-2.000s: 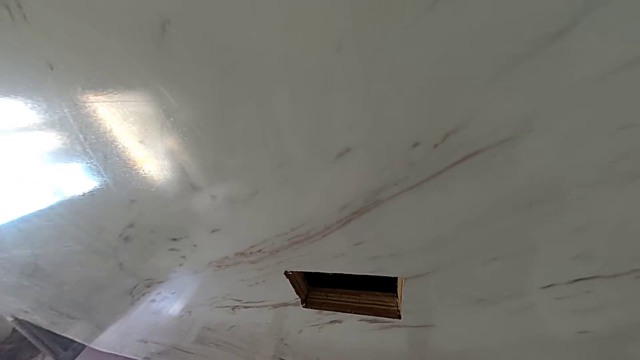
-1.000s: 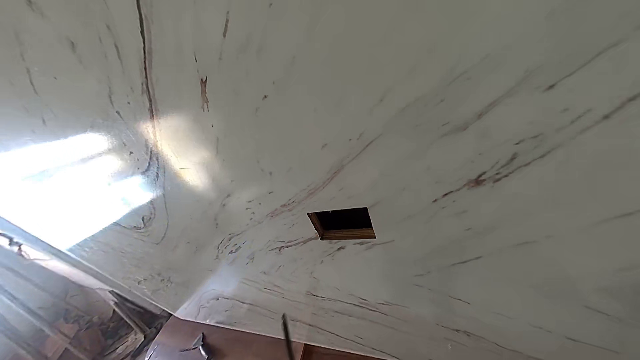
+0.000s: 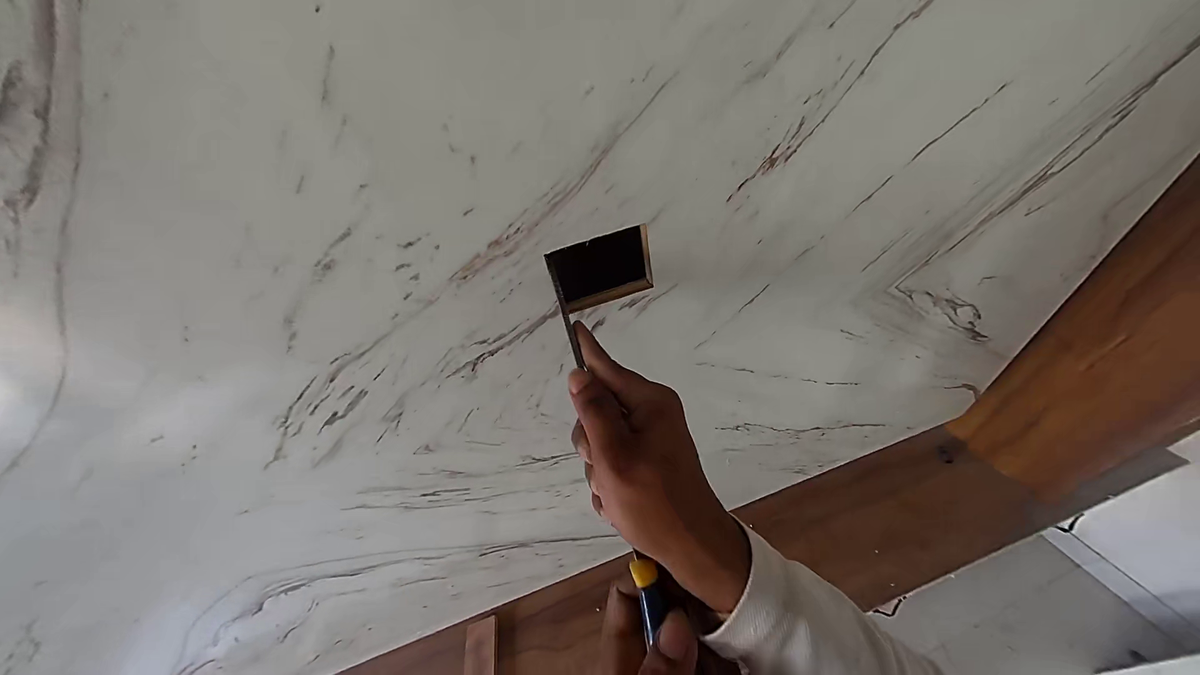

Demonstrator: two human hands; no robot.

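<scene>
My right hand (image 3: 647, 450), in a light sleeve, pinches the dark narrow blade of a hand file (image 3: 568, 328) between thumb and fingers. Below it, my left hand (image 3: 670, 647) is closed round the file's blue and yellow handle (image 3: 647, 595); much of this hand is cut off by the bottom of the view. The blade lies along the left edge of a rectangular opening (image 3: 600, 267) in a white marble-patterned panel (image 3: 375, 206). Light wood shows on the opening's lower and right sides, and its inside is dark.
A brown wooden board (image 3: 844, 516) runs along the panel's lower right edge. A short wooden strip (image 3: 481, 647) lies against it at the bottom. Beyond the board, at the lower right, are pale surfaces and thin dark bent wires (image 3: 891, 607).
Both hands and the file have come into view, with the blade now at the opening; only a thin dark tip showed at the bottom a second ago. The view has shifted strongly.
</scene>
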